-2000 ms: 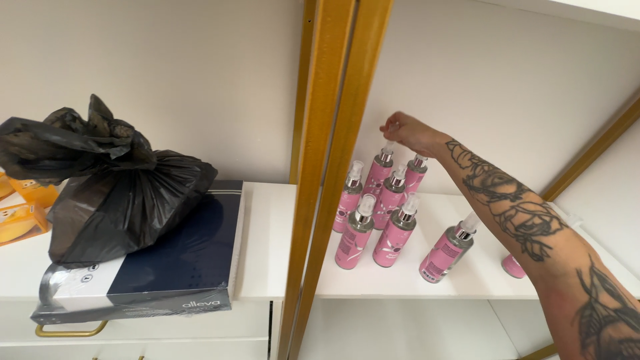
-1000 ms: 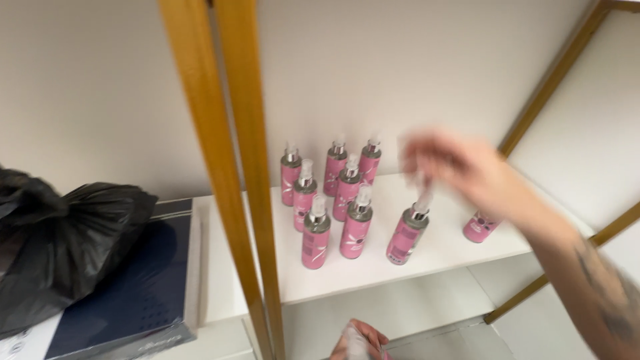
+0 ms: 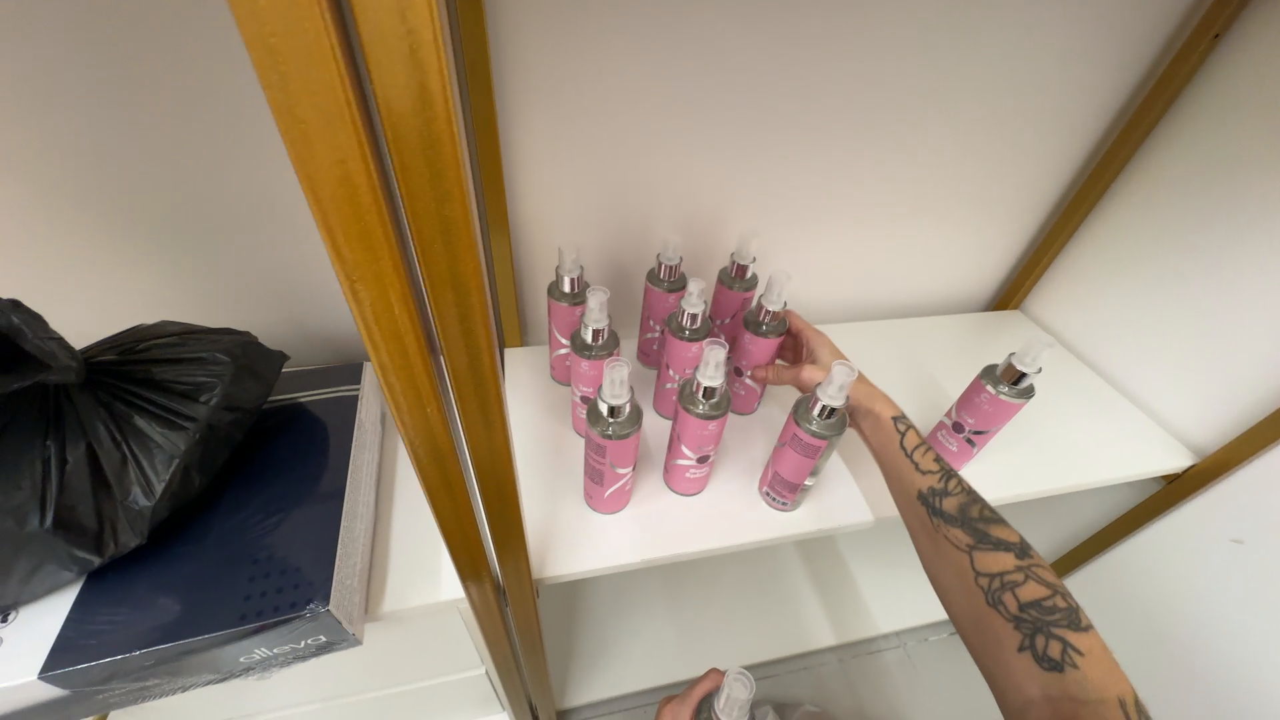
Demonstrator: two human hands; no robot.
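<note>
My right hand (image 3: 800, 355) grips a pink-labelled spray bottle (image 3: 755, 360) from its right side, at the right of the second row on the white shelf (image 3: 860, 345). Several like bottles with clear caps stand to its left, behind it and in front of it, one at the front left (image 3: 612, 450) and one in the front middle (image 3: 698, 430). Another bottle (image 3: 805, 450) stands before my right wrist. One more (image 3: 985, 410) is apart, to the right of my forearm. At the bottom edge my left hand (image 3: 688, 697) holds a spray bottle (image 3: 733, 697), mostly cut off by the frame.
Gold-coloured upright posts (image 3: 410, 250) divide this shelf from a white surface at left. There a black plastic bag (image 3: 130, 430) lies on a shrink-wrapped dark blue box (image 3: 230, 520). A lower white shelf (image 3: 700, 620) lies beneath the bottles; a wall and gold frame stand at the right.
My right hand has come down from above the shelf to the grouped bottles, where one more bottle now stands. My left hand, absent two seconds ago, shows at the bottom. The view has shifted right.
</note>
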